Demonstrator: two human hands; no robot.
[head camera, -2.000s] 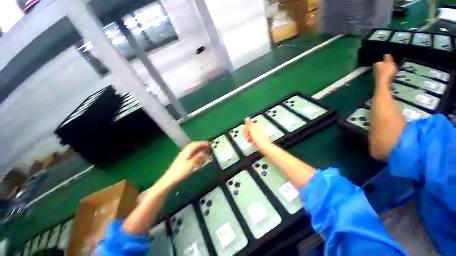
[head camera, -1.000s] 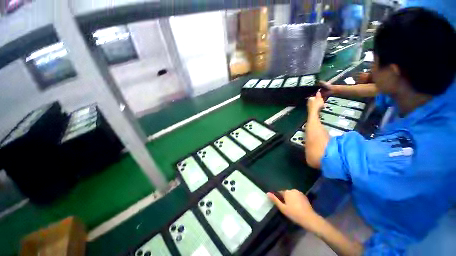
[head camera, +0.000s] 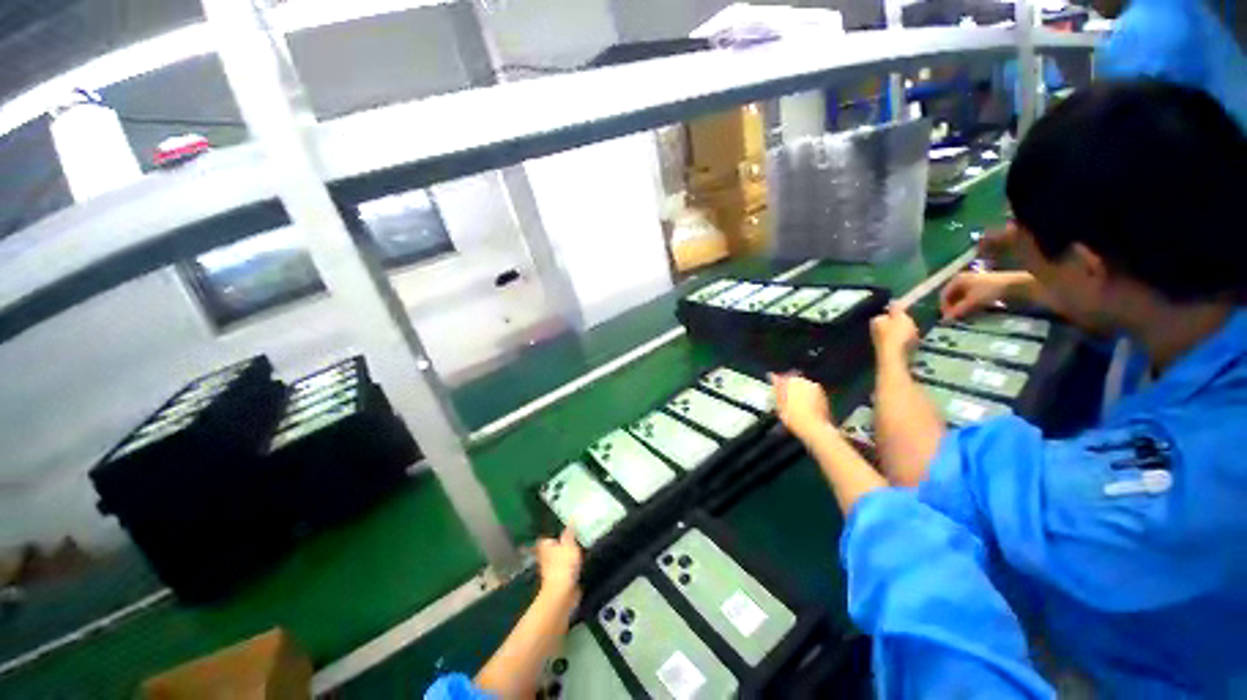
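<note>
A black foam tray (head camera: 695, 481) holds several pale green phone back covers (head camera: 673, 440) side by side, with dark lens rings at their upper ends. My left hand (head camera: 555, 572) grips its left end. My right hand (head camera: 801, 405) grips its right end. A nearer black tray (head camera: 810, 632) holds more green covers (head camera: 728, 599) with white labels; its lower left part is cut off by the frame edge. Whether the gripped tray is lifted off the belt, I cannot tell.
A neighbouring worker (head camera: 1080, 506) in a blue smock works over another tray (head camera: 1046, 358) at right. A tray stack (head camera: 766, 332) stands behind. Tall black tray stacks (head camera: 205, 513) are at left, beyond a white post (head camera: 410, 369). A brown carton (head camera: 235, 673) is at lower left.
My right hand has moved from the near tray to the right end of the farther tray. My left hand has come into view at its left end. The view has shifted.
</note>
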